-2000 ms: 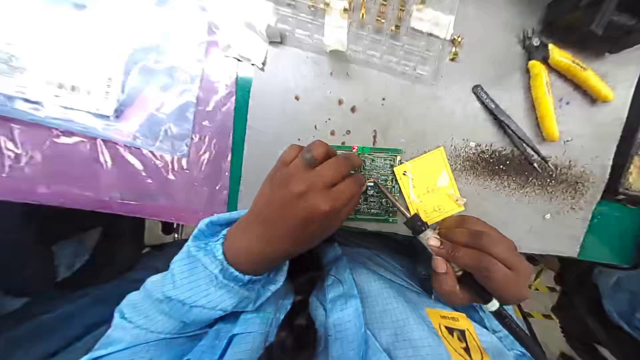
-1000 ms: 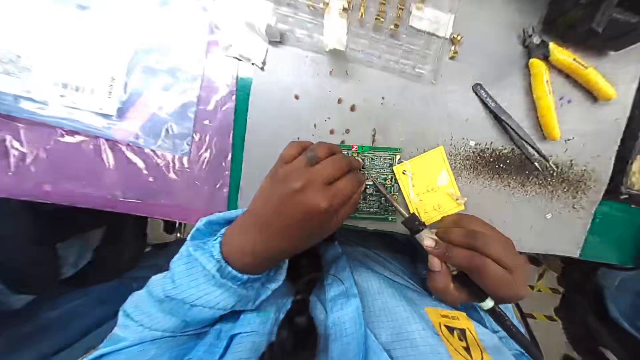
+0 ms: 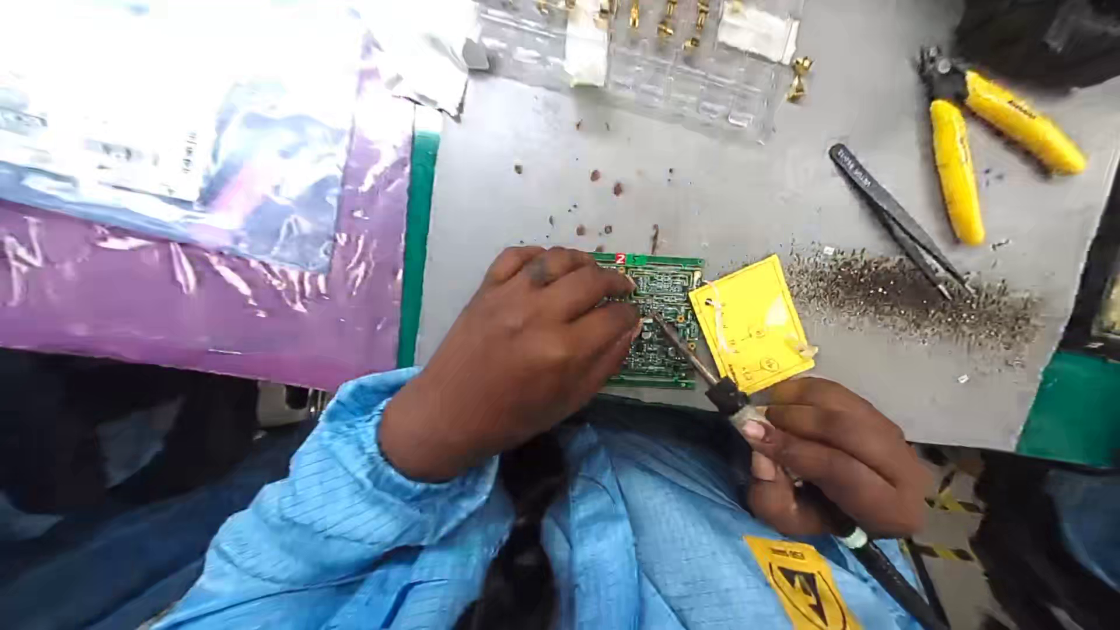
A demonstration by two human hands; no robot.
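Observation:
A green printed circuit board (image 3: 661, 359) lies flat on the grey mat, its left part hidden under my left hand (image 3: 542, 337). The fingers of that hand are bent over the board; whether they pinch something small is hidden. My right hand (image 3: 836, 455) is closed around the handle of a soldering iron (image 3: 725, 395), whose metal tip reaches up and left onto the middle of the board, close to my left fingertips. A yellow tag (image 3: 754, 328) with handwriting lies beside the board's right edge, just above my right hand.
Black tweezers (image 3: 892, 214) lie with their tips in a heap of cut lead scraps (image 3: 997, 315) at right. Yellow-handled cutters (image 3: 958, 171) are above them. A clear plastic tray (image 3: 682, 83) with brass parts stands at the top; purple and clear bags (image 3: 289, 337) cover the left.

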